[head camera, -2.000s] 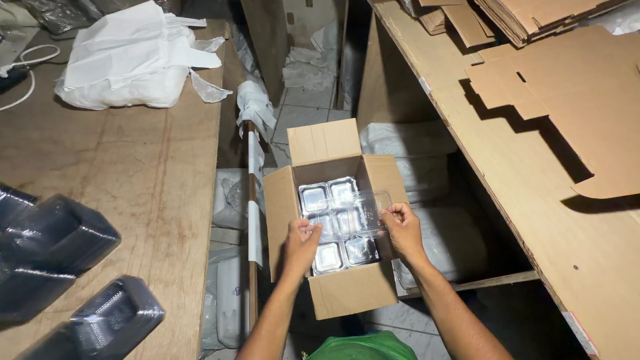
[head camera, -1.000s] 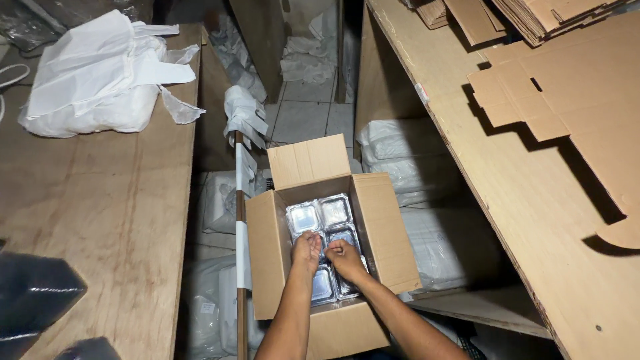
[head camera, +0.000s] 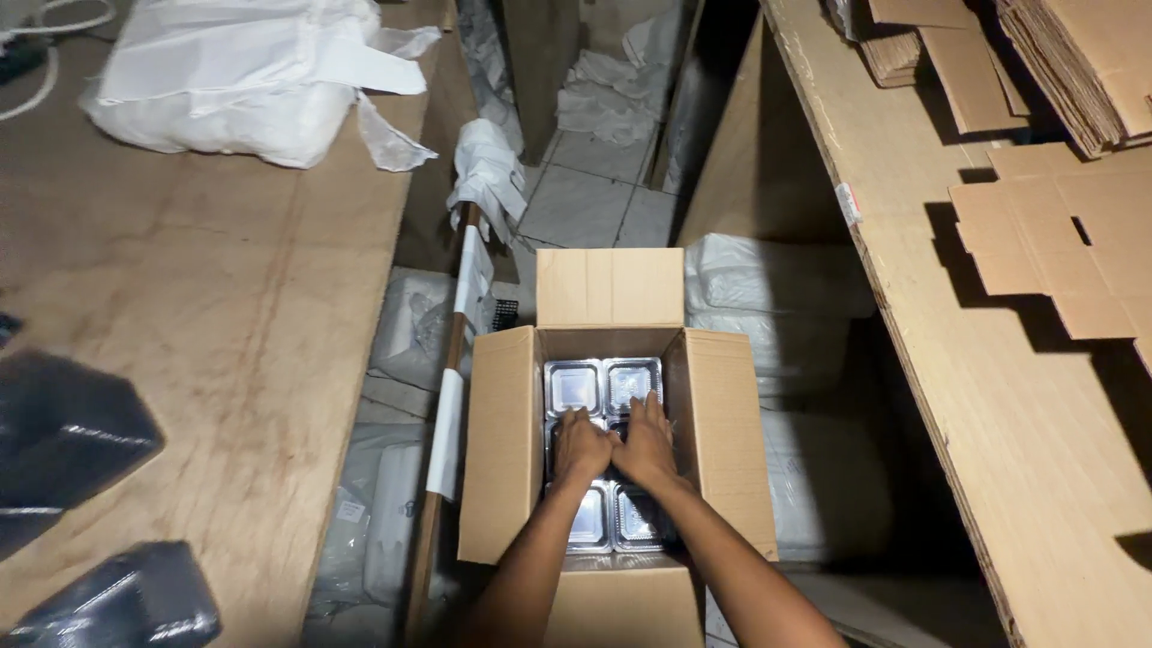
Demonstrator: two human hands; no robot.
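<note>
An open cardboard box point(head camera: 729, 432) with its flaps spread holds several clear square plastic containers point(head camera: 574, 387), set in two columns. Both of my hands are inside the box, side by side over the middle containers, with the thumbs close together. My left hand point(head camera: 581, 447) lies palm down with its fingers pointing to the far end. Beside it, my right hand point(head camera: 645, 441) rests palm down, its fingertips at the near edge of the far right container. Neither hand shows anything gripped, though the palms are hidden.
On the left wooden table point(head camera: 225, 315) lie a white plastic bag point(head camera: 225, 81) and stacked plastic containers point(head camera: 72, 432). The right table point(head camera: 909, 297) bears flat cardboard point(head camera: 1062, 234) and a cardboard stack. A wooden pole point(head camera: 450, 360) stands left of the box; wrapped packages point(head camera: 765, 279) lie at its right.
Two seconds ago my hands held a clear plastic piece over the box, fingers pinched. They then came together over the containers and now lie flatter, with the fingers extended.
</note>
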